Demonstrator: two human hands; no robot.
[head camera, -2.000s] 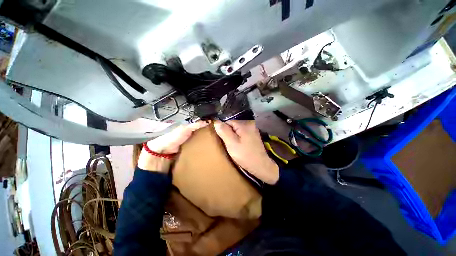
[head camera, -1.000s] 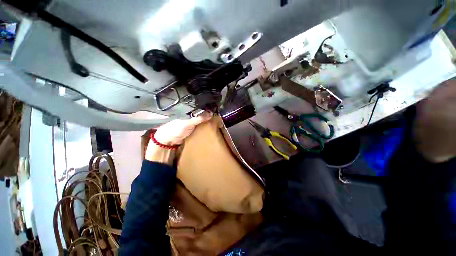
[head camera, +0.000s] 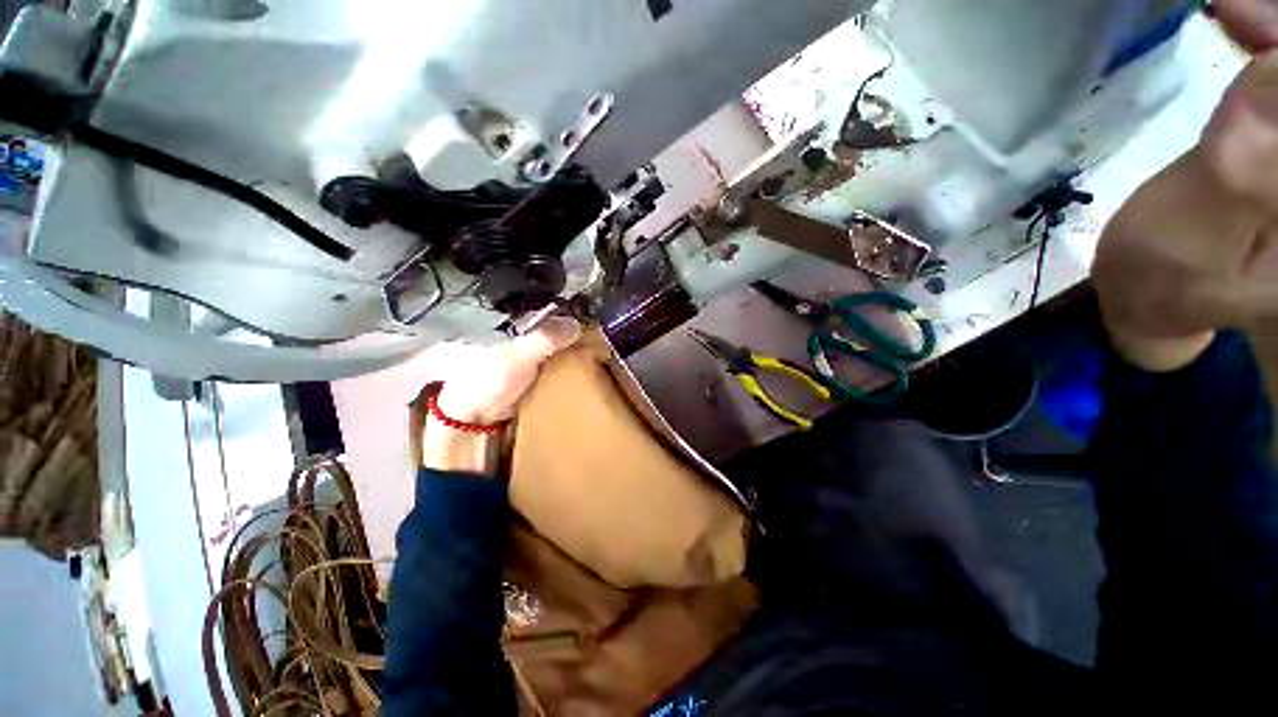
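Observation:
The tan bag lies in front of me, its narrow top at the needle area of the sewing machine and its lower part towards my lap. A pale and dark edge runs down its right side. My left hand, with a red bracelet at the wrist, holds the bag's top corner close under the machine head; the fingertips are partly hidden. My right hand is raised at the far right, off the bag, near the machine's right end. It is blurred and cut by the picture's edge, so its fingers cannot be read.
Yellow-handled pliers and green-handled scissors lie right of the bag. The white machine head spans the top. Bags with many brown loops are at lower left. Part of a blue crate shows behind my right arm.
My right hand has left the bag and moved to the far right, then a little higher. My left hand stays on the bag corner. The view has shifted slightly.

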